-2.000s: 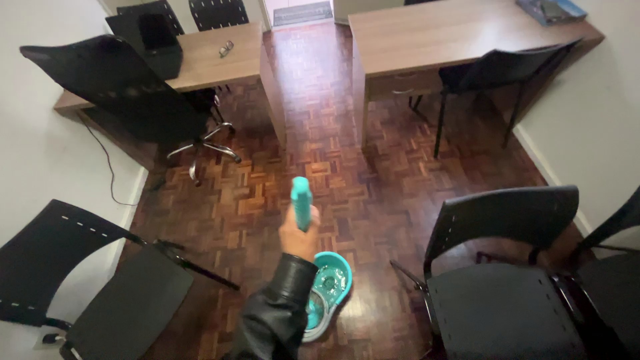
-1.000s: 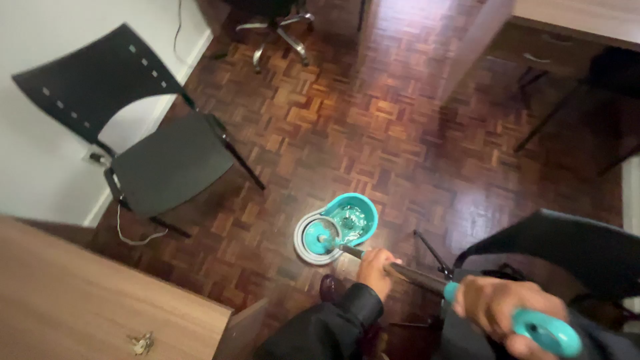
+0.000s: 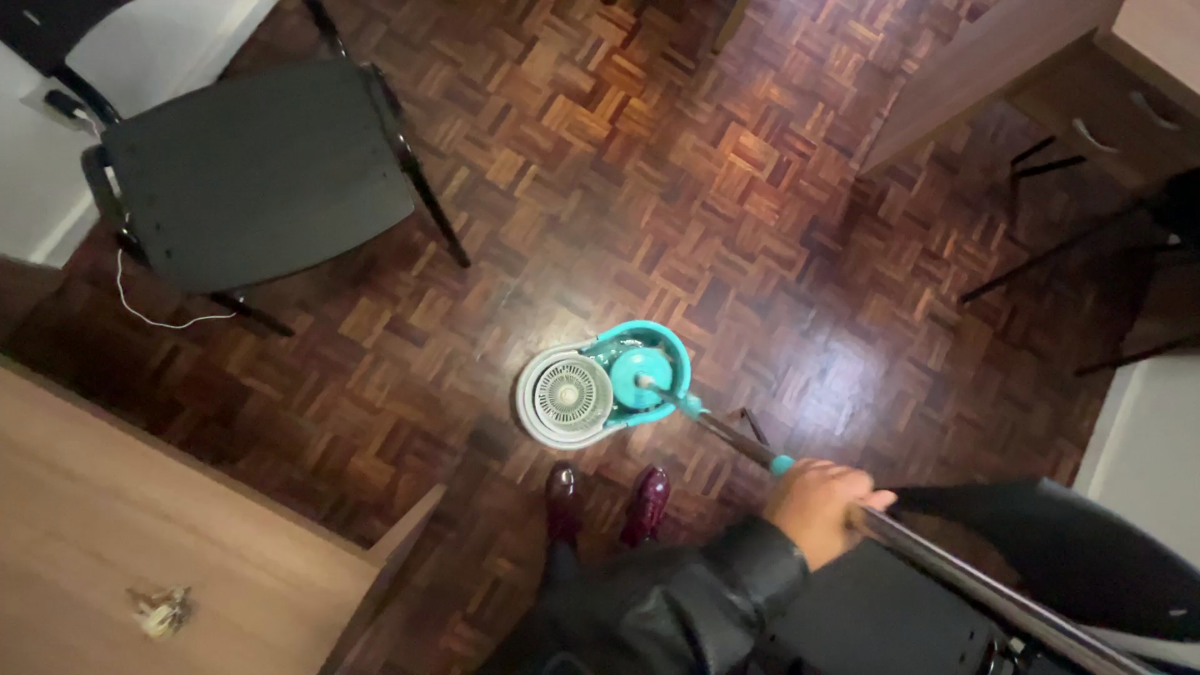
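Observation:
My left hand [image 3: 825,511], in a black leather sleeve, grips the metal pole of a spin mop [image 3: 975,577]. The pole slants from the lower right down to the floor bucket. The mop's round teal head [image 3: 643,377] sits in the water side of the teal bucket [image 3: 677,342]. Beside it, the grey-white spin basket [image 3: 569,395] holds nothing. The bucket stands on the parquet floor, just beyond two dark red shoes [image 3: 647,502]. My right hand is out of view, as is the pole's upper end.
A black chair [image 3: 262,178] stands at upper left, with a white cable [image 3: 164,322] on the floor by it. Another black chair [image 3: 881,609] is close at lower right. A wooden desk [image 3: 187,525] bearing a small bunch of keys fills the lower left; a drawer desk [image 3: 1078,122] is upper right.
The mop head has moved out of the spin basket into the bucket's water side. My right hand, on the teal handle a second ago, has left the view. The view has tilted down.

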